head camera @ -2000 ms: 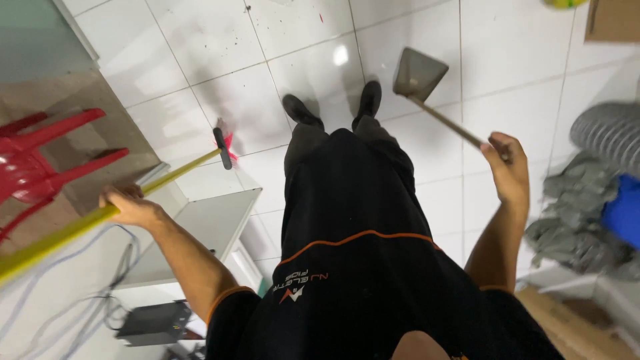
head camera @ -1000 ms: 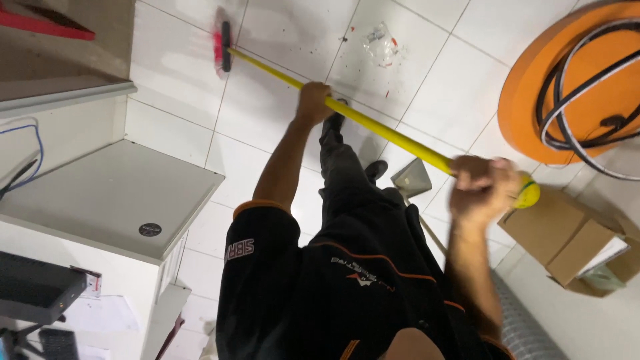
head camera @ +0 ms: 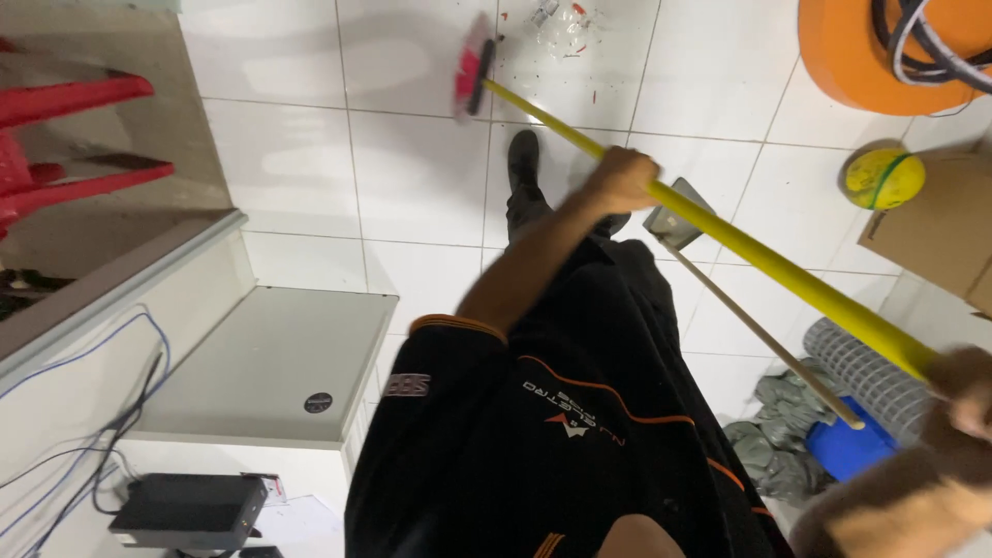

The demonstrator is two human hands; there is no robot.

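My left hand [head camera: 620, 180] grips the yellow handle of a broom [head camera: 775, 256] about midway along the visible stretch. My right hand [head camera: 965, 395], blurred, is closed around the handle's upper end at the right edge. The broom's head [head camera: 474, 74], dark with pink bristles, is blurred at the top middle, beside small debris and crumpled clear plastic [head camera: 564, 29] on the white tiles. A long-handled dustpan [head camera: 678, 213] stands right of my feet, its thin handle [head camera: 759, 333] slanting down to the right, with neither hand on it.
An orange round object [head camera: 845, 62] with coiled hoses is at top right. Below it are a yellow ball [head camera: 884, 179], a cardboard box [head camera: 938, 217], rolled wire mesh [head camera: 868, 372] and grey bags [head camera: 775, 449]. At left are a red chair [head camera: 77, 101], a cabinet [head camera: 263, 356] and cables.
My right hand held the dustpan's handle two seconds ago; now it is on the broom. The broom's head has moved toward the debris since one second ago. The view has shifted.
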